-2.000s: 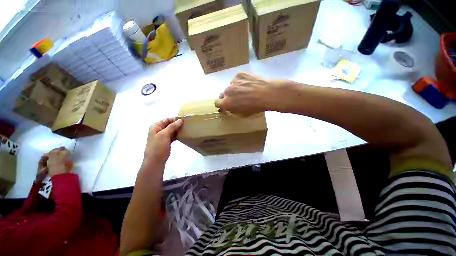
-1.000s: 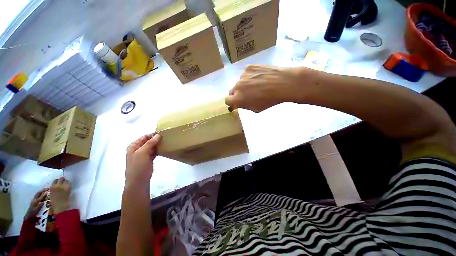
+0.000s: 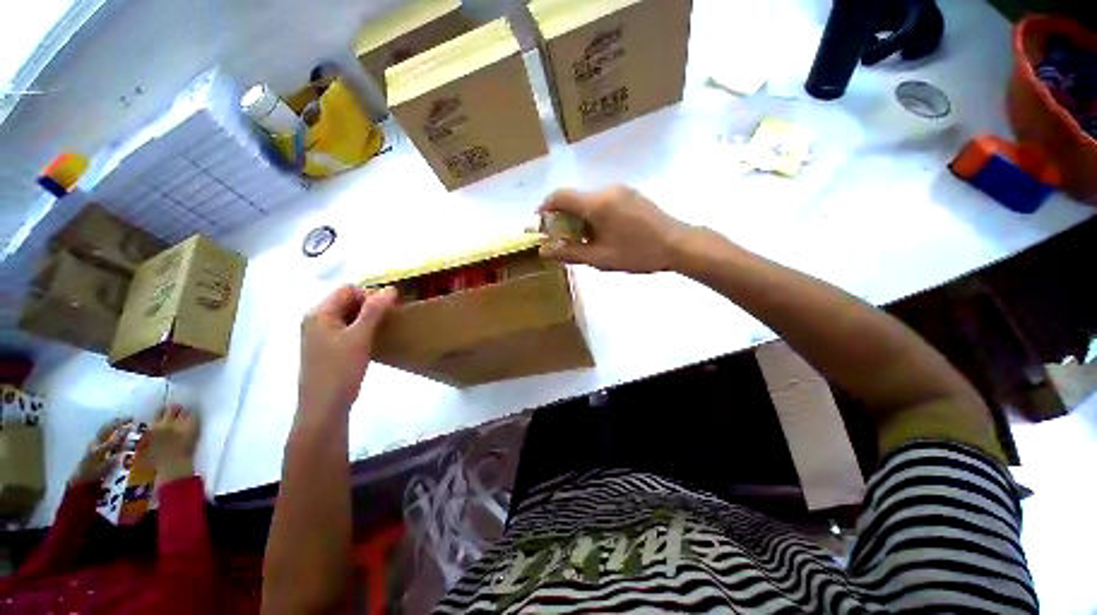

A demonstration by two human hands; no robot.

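Observation:
A brown carton (image 3: 481,330) lies on the white bench in front of me, its top flaps partly parted. Red-orange contents (image 3: 463,281) show through the gap. My left hand (image 3: 345,334) grips the carton's left end, thumb and fingers at the flap edge. My right hand (image 3: 608,228) is at the carton's upper right corner, fingers curled round a small object that is too hidden to name.
Tall brown cartons (image 3: 467,114) stand behind. A yellow bag (image 3: 343,130) and white boxes (image 3: 199,162) are at the back left. A black tool (image 3: 836,48), tape dispenser (image 3: 1006,175) and orange basin (image 3: 1044,132) are at right. A co-worker's hands (image 3: 169,439) show at left.
The carton's top was closed and now gapes, showing red-orange contents. My right hand has moved from on the top seam to the right corner. The view has shifted.

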